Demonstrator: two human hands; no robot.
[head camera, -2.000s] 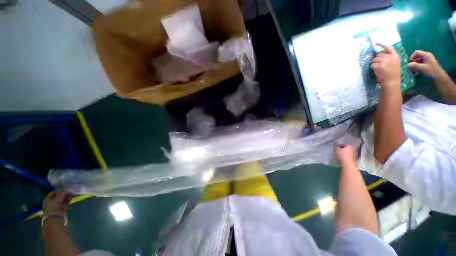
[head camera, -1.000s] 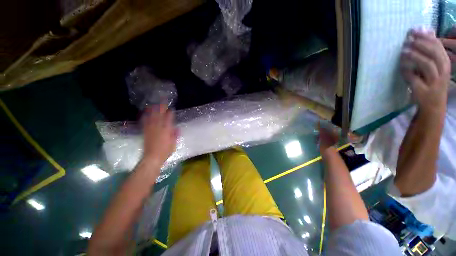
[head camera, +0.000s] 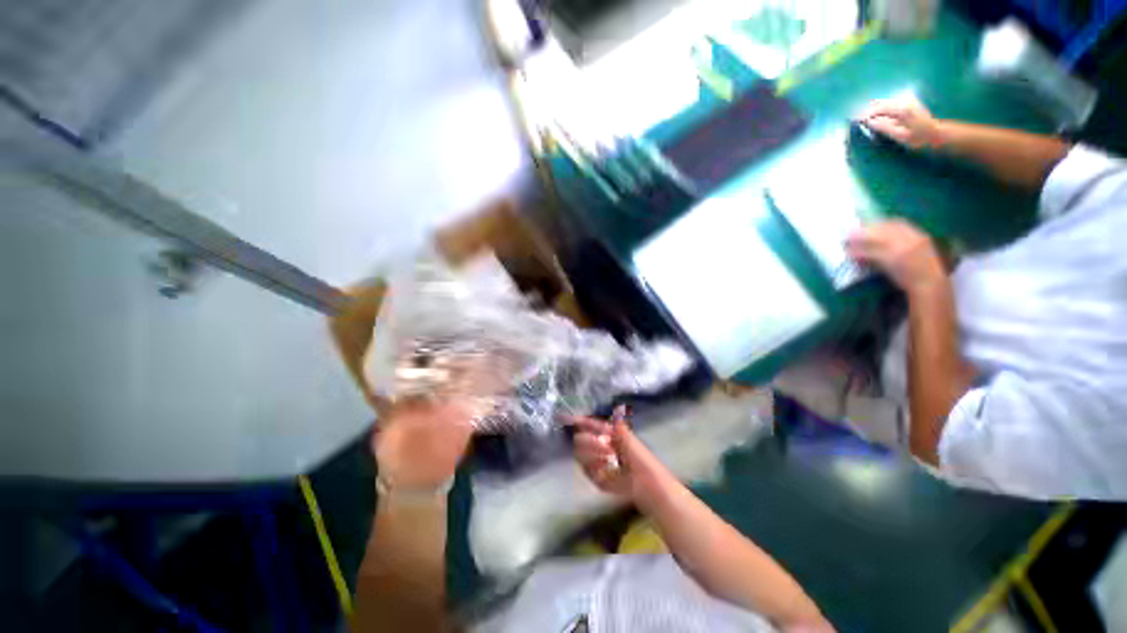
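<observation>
A crumpled bunch of clear bubble wrap (head camera: 525, 340) is raised in front of me, over the cardboard box (head camera: 356, 340). My left hand (head camera: 426, 433) is at its lower left side, blurred, with its fingers against the wrap. My right hand (head camera: 603, 451) is at its lower right edge; its fingers are curled, and whether they pinch the film is unclear. A thick whitish bubble wrap roll (head camera: 531, 509) lies across below my hands, partly hidden by my right forearm.
A co-worker's hands (head camera: 900, 254) are over flat white sheets (head camera: 729, 291) on the green workbench (head camera: 791, 359) at right. A dark block (head camera: 738, 139) and a rack of boards (head camera: 624, 167) stand behind. A white door (head camera: 247, 359) is at left. Yellow lines mark the floor.
The view has swung up towards the door and bench. Both hands have moved forward to the box, and a bunch of loose wrap is now lifted there. The roll stays low in front.
</observation>
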